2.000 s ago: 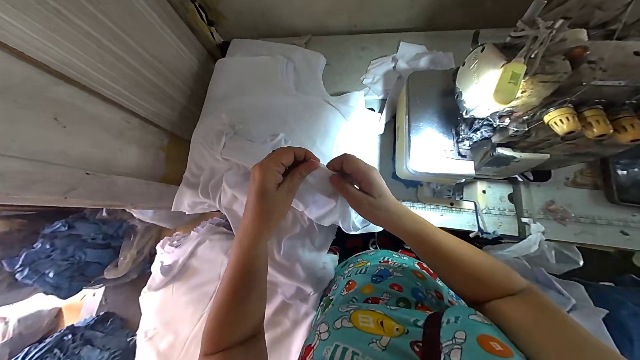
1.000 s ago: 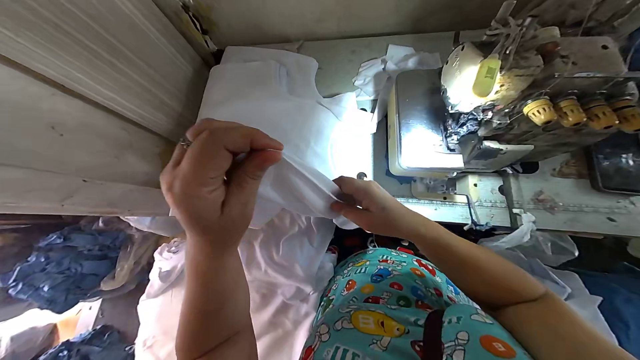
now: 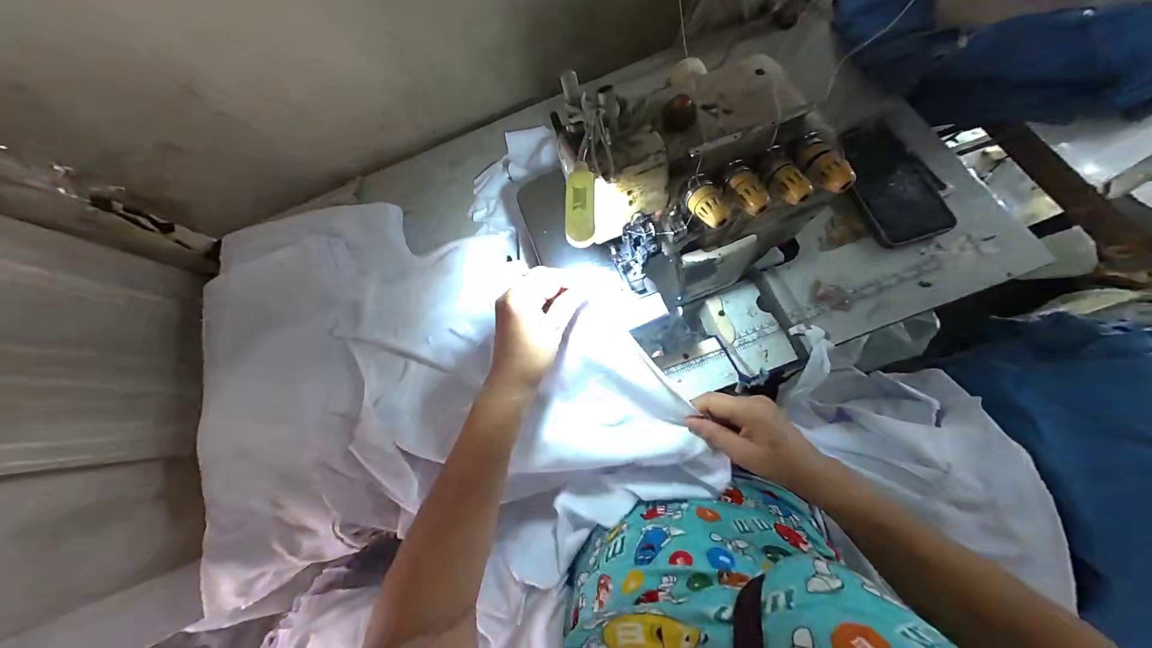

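My left hand grips a piece of white fabric near its upper edge, in bright lamp light just left of an overlock sewing machine. Lower right, my right hand pinches the same fabric's edge between thumb and fingers, in front of the machine's needle plate area. Between both hands the edge runs fairly taut. The machine's presser foot area lies right of my left hand. Under and left of the held piece, more white fabric pieces lie spread in layers.
Yellow-orange tension knobs line the machine's front. A dark phone rests on the table at right. White cloth and blue fabric lie lower right. A wall and a pale panel bound the left.
Both hands have brought the held white fabric up to the machine, with the left hand now beside the presser foot area. The view has swung to the right.
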